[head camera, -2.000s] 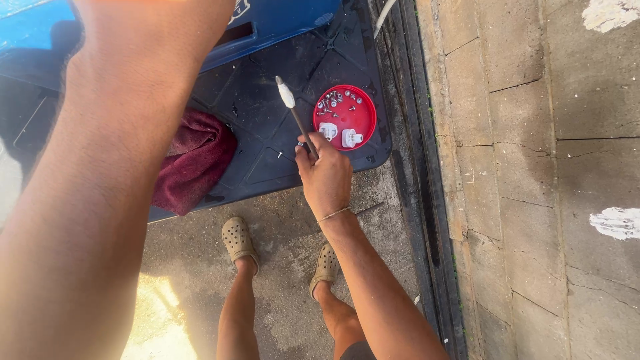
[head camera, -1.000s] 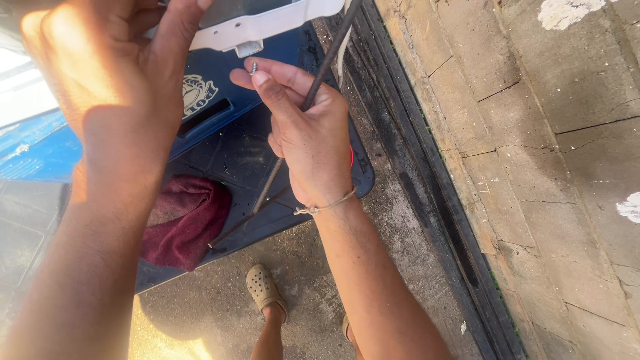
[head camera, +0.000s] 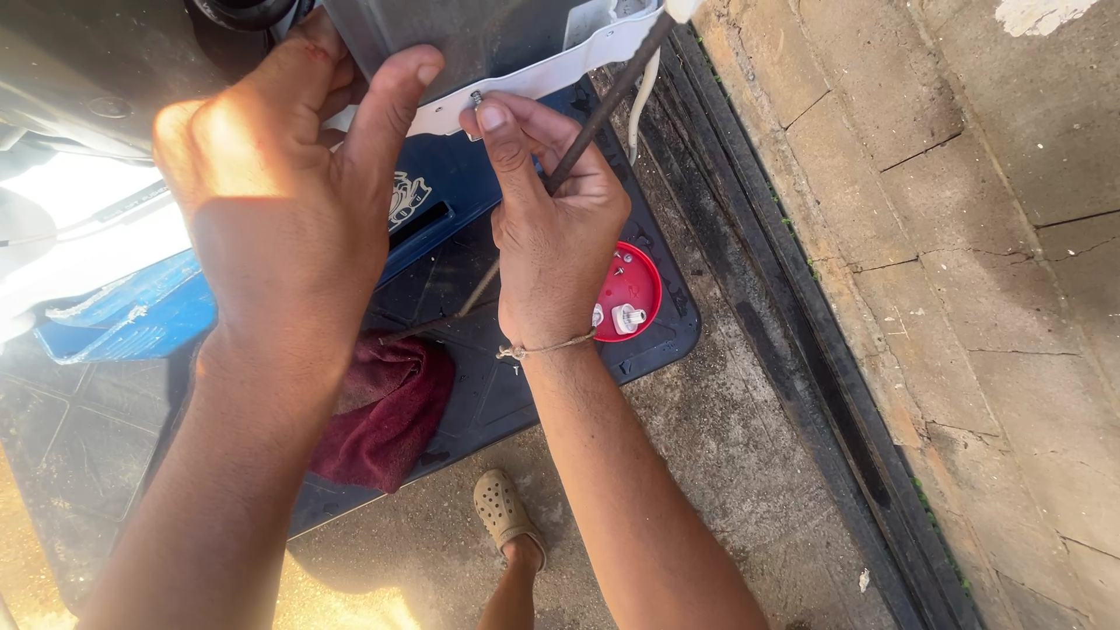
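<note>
Between the thumb and forefinger of my right hand (head camera: 560, 201) is a small metal screw (head camera: 476, 99), held at the edge of a white strip with holes (head camera: 534, 77). A thin dark rod (head camera: 604, 114) also lies across the same palm, under the curled fingers; its upper end meets something white at the top edge. My left hand (head camera: 289, 175) grips the edge of a grey panel (head camera: 490, 39) beside the strip, thumb raised, its other fingers partly hidden behind the panel. Below the right hand, a red round dish (head camera: 652, 293) holds screws and white plastic fittings (head camera: 627, 318).
A dark plastic table (head camera: 490, 420) carries a maroon cloth (head camera: 394, 420) and a blue container (head camera: 446, 184) with a printed emblem. A white cable (head camera: 645, 105) hangs near the strip. A dark channel (head camera: 814, 385) runs along the brick wall (head camera: 945, 219) at right.
My right hand has risen from beside the red dish to the white strip, and the screw now touches the strip's edge. The grey panel has come into view.
</note>
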